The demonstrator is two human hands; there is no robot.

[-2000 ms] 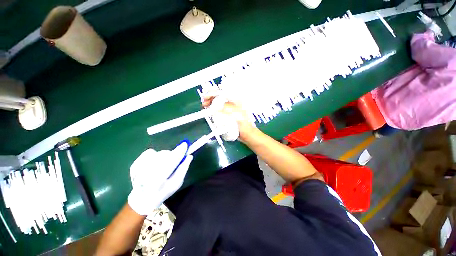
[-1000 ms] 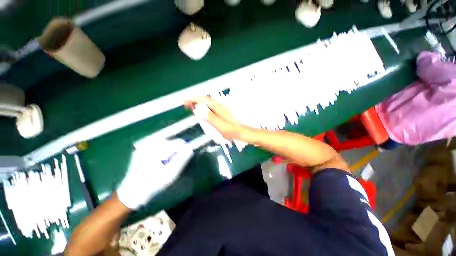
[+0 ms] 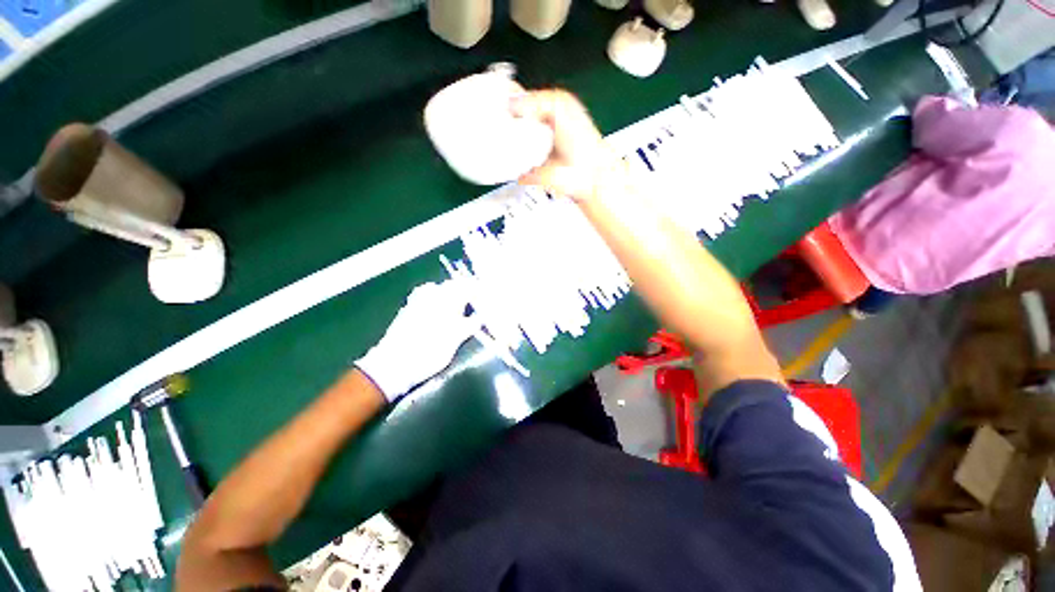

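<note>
My right hand (image 3: 563,139), bare, holds a cream moulded part (image 3: 488,127) above the far green strip, beyond the rail. My left hand (image 3: 422,335), in a white glove, is at the left end of the large row of white tubes (image 3: 544,272). Its fingertips touch the tubes; whether they grip one cannot be told. No blue tool is visible. A cream part with tubes fitted (image 3: 187,268) stands on the far strip at left. Another cream part (image 3: 29,356) is at the left edge.
A pale rail (image 3: 289,303) divides the green worktop. A beige housing (image 3: 110,179) stands far left. A hammer (image 3: 174,439) lies beside a smaller tube pile (image 3: 87,509). Loose cream parts (image 3: 353,564) are by my lap. A person in pink (image 3: 960,197) and red stools (image 3: 827,422) are right.
My right hand has moved forward over the rail and taken hold of a cream part. My left hand has moved right to the tube row; the blue tool no longer shows.
</note>
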